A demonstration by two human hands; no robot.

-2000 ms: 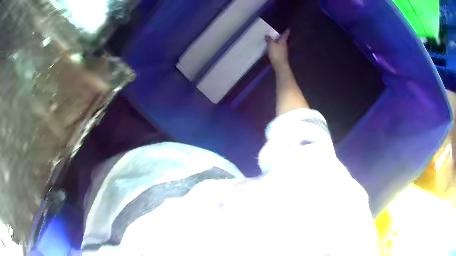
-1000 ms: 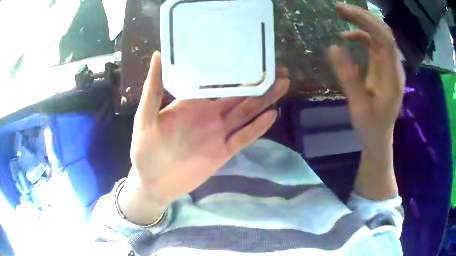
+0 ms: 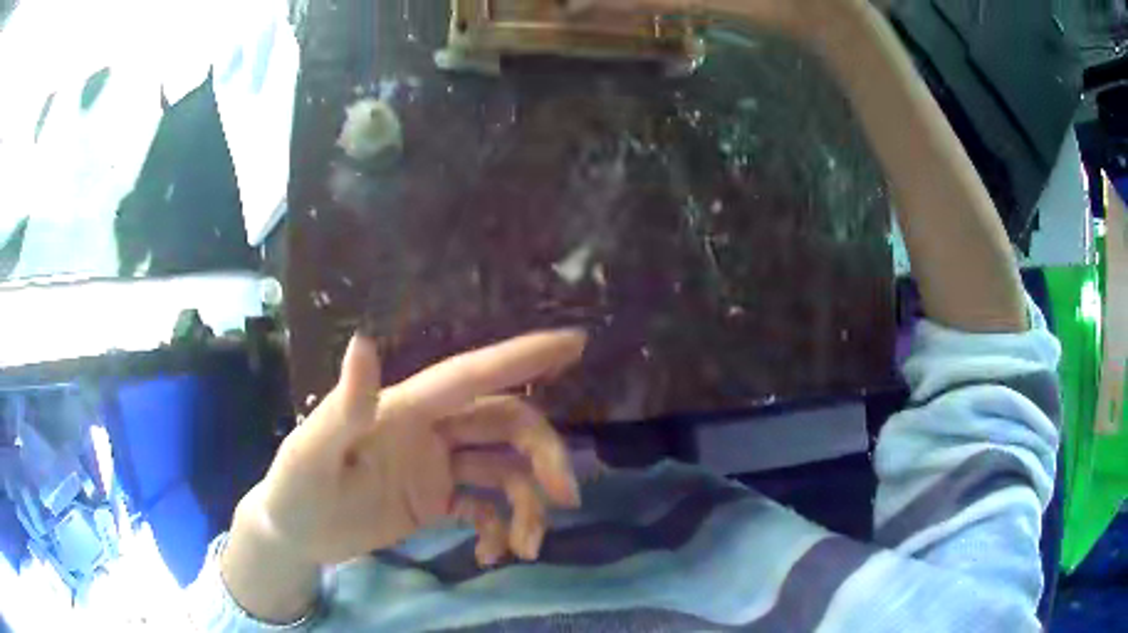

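The brown wooden print jig [image 3: 575,37] is at the top edge of the head view, partly cut off, on the dark spattered board [image 3: 495,210]. My left hand [image 3: 408,464] is at the lower left, palm turned up, fingers partly curled, holding nothing. My right arm reaches up to the top edge. My right hand [image 3: 755,10] is over the jig and mostly cut off, so its fingers and what they may hold are hidden. No whole white housing shows in the jig.
A blue bin [image 3: 161,464] with white housings [image 3: 81,538] in a loose heap is at the lower left. A bright sheet-covered side table [image 3: 124,161] is at the upper left. Housing rows [image 3: 792,439] show below the board's front edge. Green material [image 3: 1079,420] is at the far right.
The white housing held on my left hand is out of sight. My left hand has moved down and left, empty. My right hand has moved from the right side up to the jig.
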